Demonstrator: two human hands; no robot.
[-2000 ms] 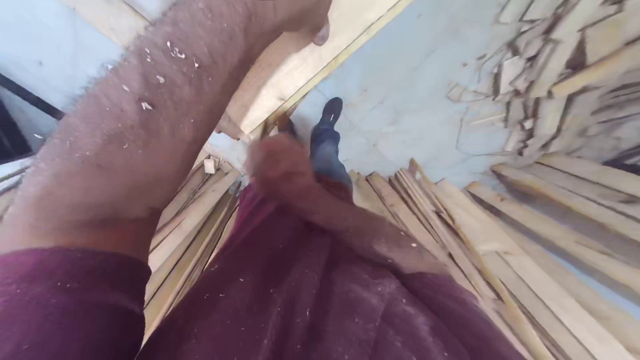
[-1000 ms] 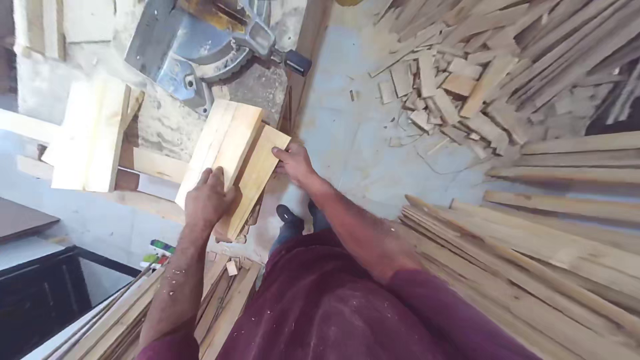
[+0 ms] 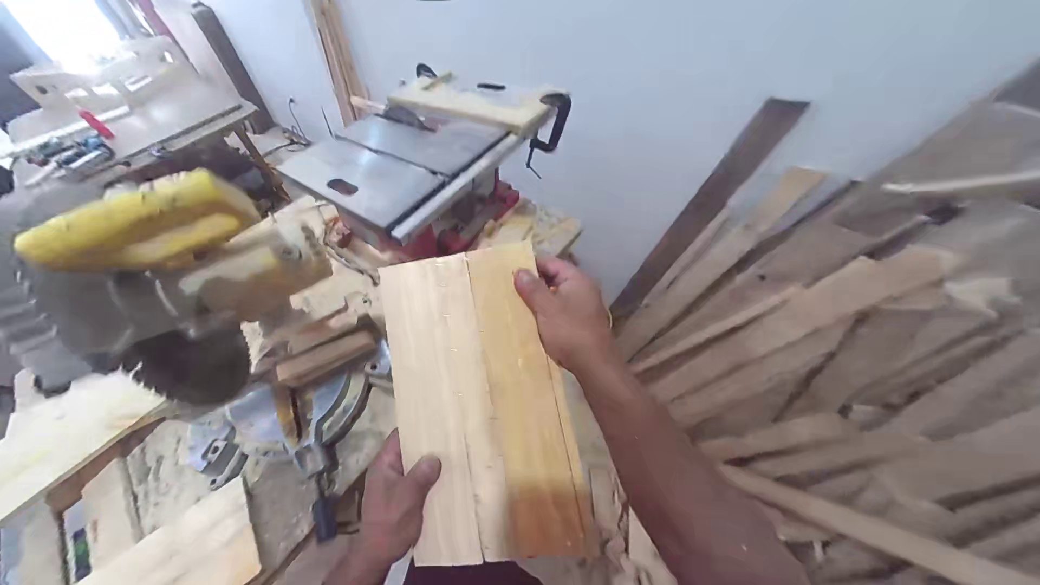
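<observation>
Both hands hold up a rectangular panel of pale wooden boards (image 3: 455, 390), its boards side by side with visible seams and a darker orange patch at the lower right. My left hand (image 3: 398, 496) grips the lower left edge, thumb on the face. At the upper right edge, my right hand (image 3: 565, 305) has its thumb on the face and its fingers behind. To the left of the panel stands a miter saw (image 3: 187, 309) with a yellow handle and a toothed blade. The panel hides part of the bench behind it.
A table saw (image 3: 398, 162) with a clamped wooden fence stands beyond, near the wall. Many long wooden offcuts (image 3: 812, 341) lean and lie at the right. Another pale board (image 3: 187, 544) lies at the lower left. A worktable with tools (image 3: 138, 138) is at the upper left.
The view has swung up towards the saws. One second ago the boards were held low beside the miter saw; now they are held up together, with my right hand near the top edge.
</observation>
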